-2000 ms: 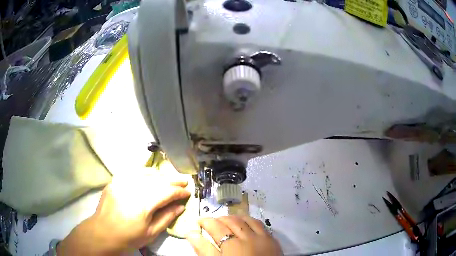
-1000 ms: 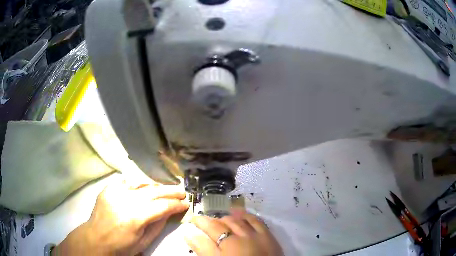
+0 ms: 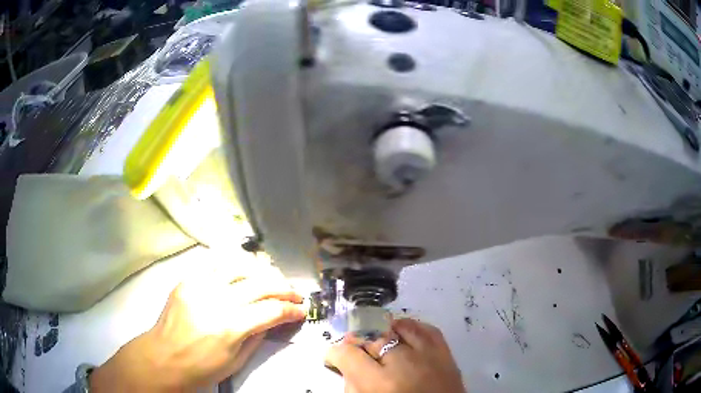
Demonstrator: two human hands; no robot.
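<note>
The pale olive garment piece (image 3: 84,238) lies left of the machine head (image 3: 492,161) and runs into the lamp glare behind my left hand. My left hand (image 3: 219,326) is flat and palm down, its fingertips at the presser foot (image 3: 315,305). Glare hides any cloth under them. My right hand (image 3: 407,357), with a ring, is bent just right of the foot, its fingers close against the lower white thread tension dial (image 3: 370,321). I cannot tell whether it pinches anything. The needle cannot be made out.
A long yellow bar (image 3: 167,130) stands left of the head. A higher white knob (image 3: 403,153) sticks out of the head. Orange-handled snips (image 3: 624,353) lie at right, by a box of small tools (image 3: 688,345). A yellow labelled block (image 3: 590,29) and control panel (image 3: 676,38) are top right.
The view has shifted. My right hand has moved right, up against the lower dial. The pale cloth strip seen between my hands earlier no longer shows there. My left hand stays by the foot.
</note>
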